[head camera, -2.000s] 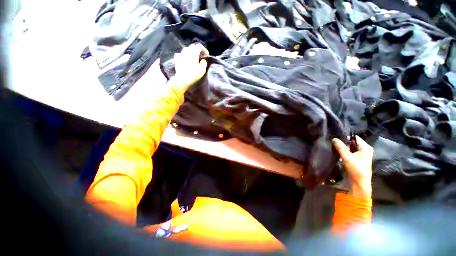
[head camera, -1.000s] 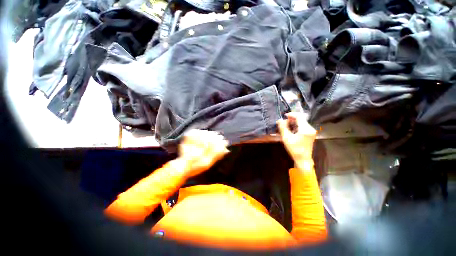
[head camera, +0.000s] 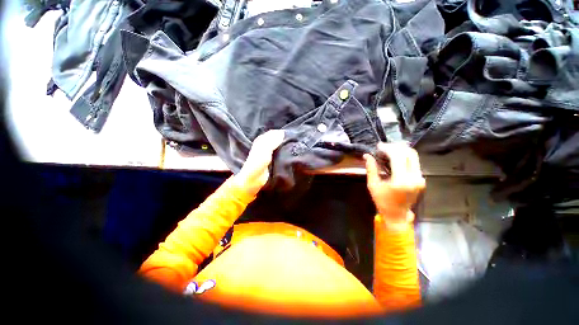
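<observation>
A dark grey denim jacket (head camera: 286, 70) lies across the table in front of me. A cuff (head camera: 331, 109) with two metal buttons lies turned up near the table's front edge. My left hand (head camera: 266, 155) grips the sleeve cloth (head camera: 295, 155) left of the cuff. My right hand (head camera: 397, 174) is at the right end of the sleeve, fingers curled; a small dark thing shows between its fingers, too unclear to name. Whether its fingertips also pinch the cloth cannot be told.
The white table (head camera: 127, 143) has its front edge just before my body. More dark jackets (head camera: 495, 114) are heaped at the right and back. Another grey garment (head camera: 89, 51) lies at the upper left. A pale, whitish thing (head camera: 454, 244) is below the table at the right.
The jacket was pulled left and laid flatter between the two earlier frames. Since then the sleeve end has turned, so the buttoned cuff shows, and my left hand has taken hold of the cloth.
</observation>
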